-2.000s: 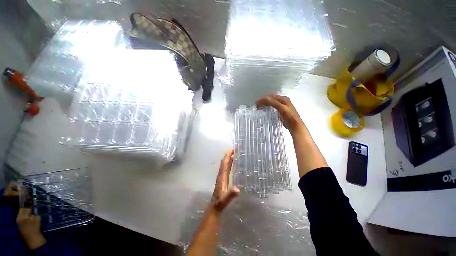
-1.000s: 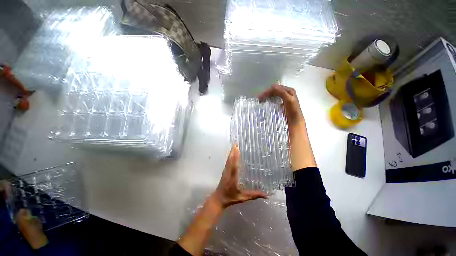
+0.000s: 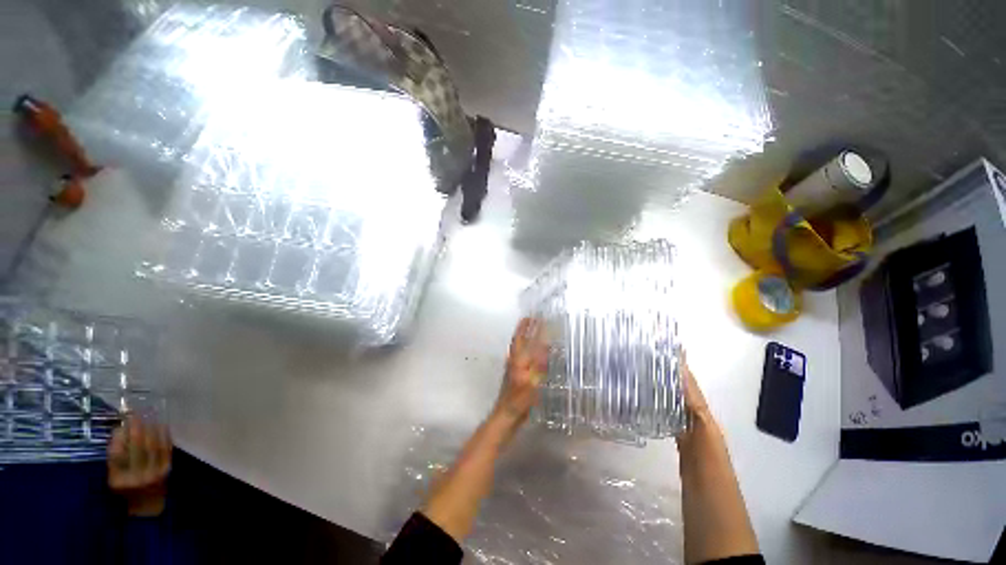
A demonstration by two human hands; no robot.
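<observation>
A tray stack of clear ribbed plastic stands on edge in front of me, its ribs running up and down the view. My left hand presses on its left side. My right hand is on its right side, the fingers partly hidden behind the stack. The stack is held between both hands. Crinkled plastic film lies under and in front of it on the white table.
A tall tray stack stands behind; wide stacks are at left. At right are a yellow holder, tape roll, phone and printed carton. Another person's hand touches a tray at lower left.
My right hand has moved from the stack's far end to its right side. My left hand has closed in on the left side. The stack has shifted right and now looks wider.
</observation>
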